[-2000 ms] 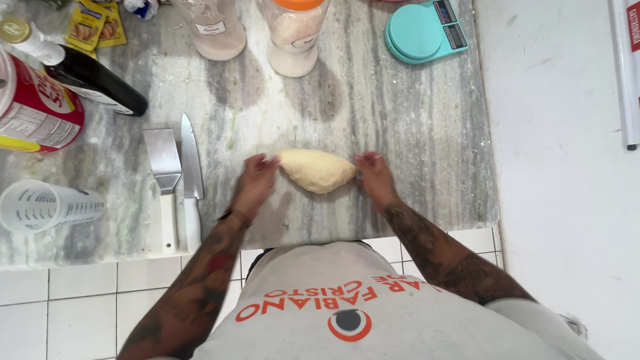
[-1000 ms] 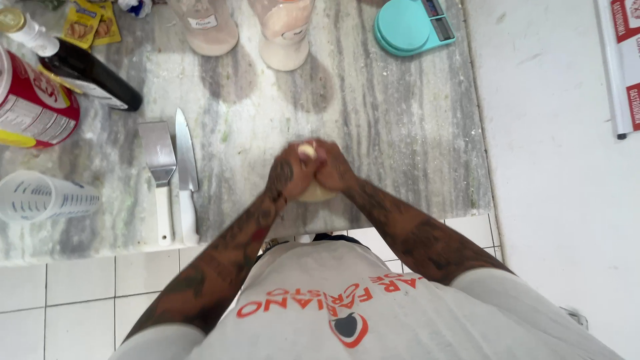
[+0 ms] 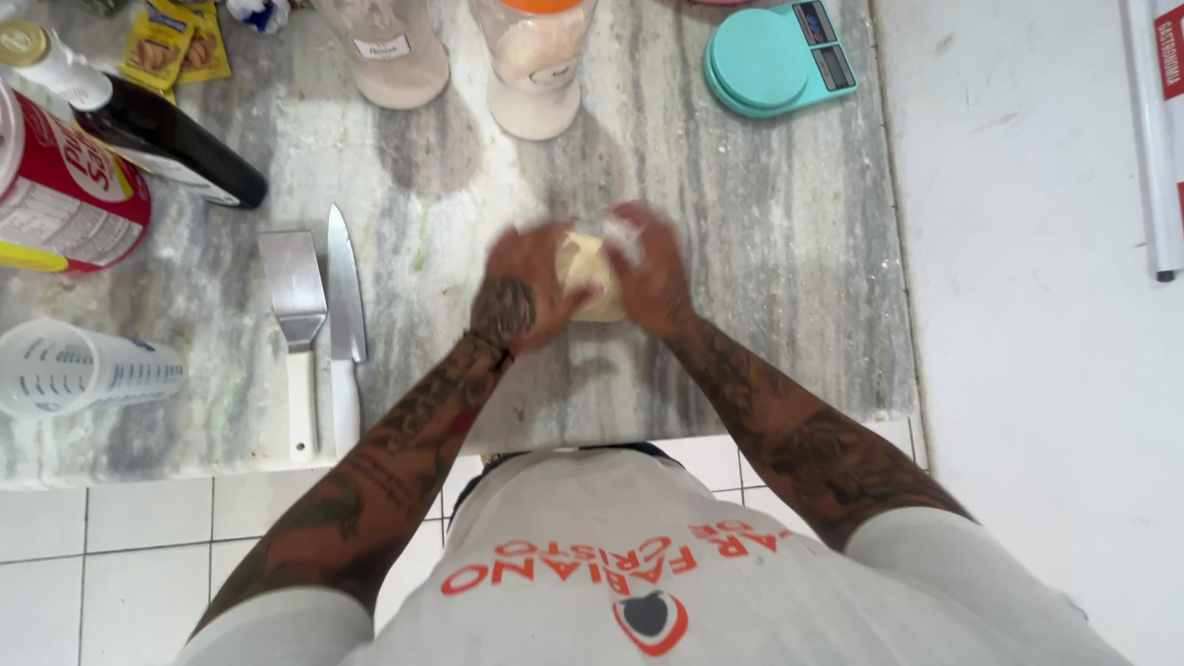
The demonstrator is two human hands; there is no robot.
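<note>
A pale ball of dough (image 3: 589, 277) lies on the marble counter (image 3: 592, 398) between my hands. From its left side my left hand (image 3: 529, 287) cups it, fingers pointing away from me and slightly blurred, the thumb over the near part. My right hand (image 3: 652, 266) is curved around the right side, thumb and fingers apart, touching or very close to the dough. How firmly either hand grips cannot be told. Well to the left of my hands lie a metal spatula with a white handle (image 3: 302, 356) and a knife (image 3: 345, 324), side by side.
At the left are a clear measuring cup (image 3: 139, 372), a red and white tub (image 3: 74, 194), a dark bottle (image 3: 176, 139) and yellow packets (image 3: 176, 46). Two jars of powder (image 3: 396, 65) (image 3: 536, 83) stand at the far side. A turquoise kitchen scale (image 3: 763, 60) sits far right, near a white wall (image 3: 1027, 370).
The dough was a wide folded piece with a hand at each end, then was mostly covered by both hands together. Now my hands are apart at its sides and it looks rounder.
</note>
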